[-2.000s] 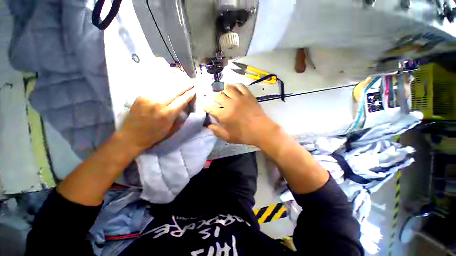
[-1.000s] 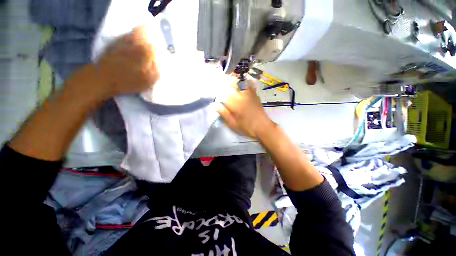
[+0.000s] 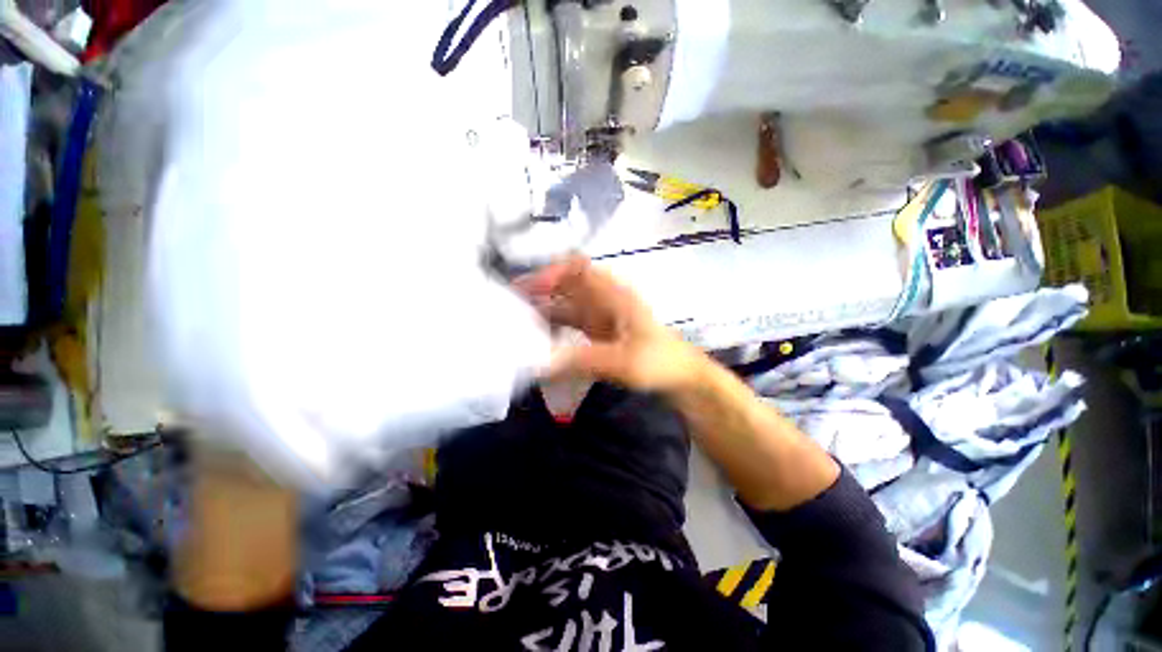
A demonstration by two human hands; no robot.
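Observation:
The white garment [image 3: 344, 242] is blurred and overexposed and covers the left half of the machine table. My right hand [image 3: 605, 325] is at the garment's right edge just in front of the needle area, with fabric at its fingertips. My left hand is hidden under or behind the garment; only the blurred forearm shows at the lower left. A grey piece of fabric [image 3: 584, 204] lies by the presser foot. The white sewing machine head [image 3: 612, 64] stands behind it. Yellow thread snips [image 3: 675, 191] with black cord lie right of the needle.
A brown-handled tool [image 3: 768, 150] lies behind the snips. A holder with coloured items [image 3: 962, 242] is at the table's right end. A pale garment bundle [image 3: 930, 408] hangs at the right, a yellow crate [image 3: 1109, 255] beyond it. Darker garments [image 3: 370, 541] lie below left.
The garment has been lifted and spread over the left side, hiding the dark grey quilted part. My left hand has gone out of sight behind it. My right hand has moved slightly down from the needle.

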